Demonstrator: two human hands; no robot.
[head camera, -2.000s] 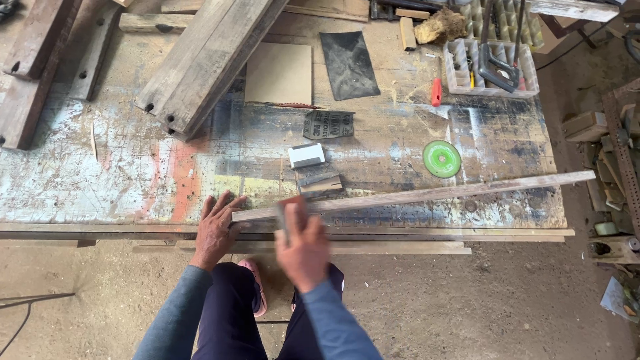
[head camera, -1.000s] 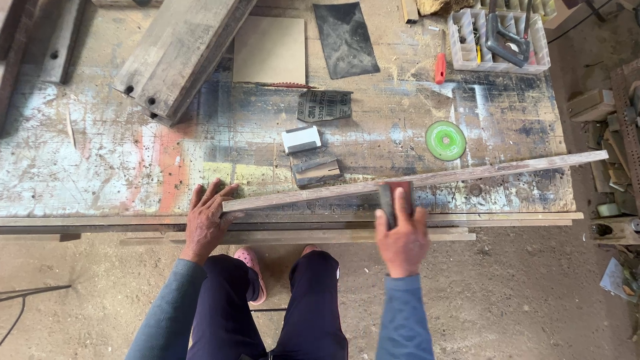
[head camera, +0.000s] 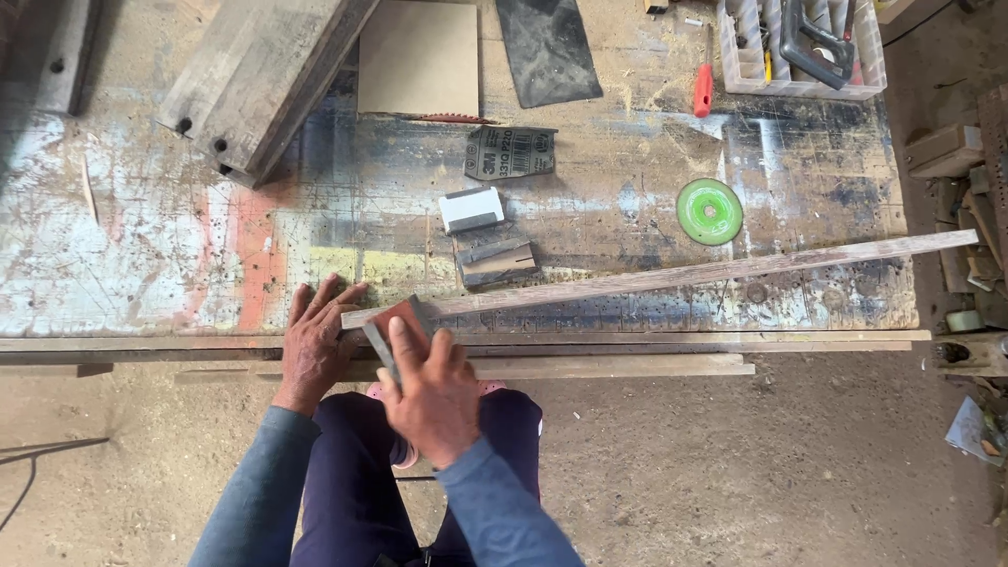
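A long thin wooden strip (head camera: 677, 276) lies aslant over the front of the workbench. My left hand (head camera: 316, 346) rests at its left end, fingers spread on the bench, the thumb by the strip's tip. My right hand (head camera: 431, 378) grips a sanding block (head camera: 403, 323) with a reddish back and grey abrasive folded up its sides, pressed on the strip close to my left hand. Behind the strip lie two more wrapped blocks, one with a white back (head camera: 471, 210) and one with a brown back (head camera: 498, 262), and a piece of printed abrasive sheet (head camera: 512, 153).
Behind are drilled wooden beams (head camera: 252, 87), a square board (head camera: 419, 59), a dark sheet (head camera: 549, 51), a red-handled screwdriver (head camera: 703, 88) and a plastic organizer (head camera: 803, 87). A green disc (head camera: 709, 211) lies at right. More strips (head camera: 614, 366) run along the bench's front edge.
My right hand with the sanding block has moved left along the strip, from near its middle to beside my left hand. My left hand has stayed at the strip's left end.
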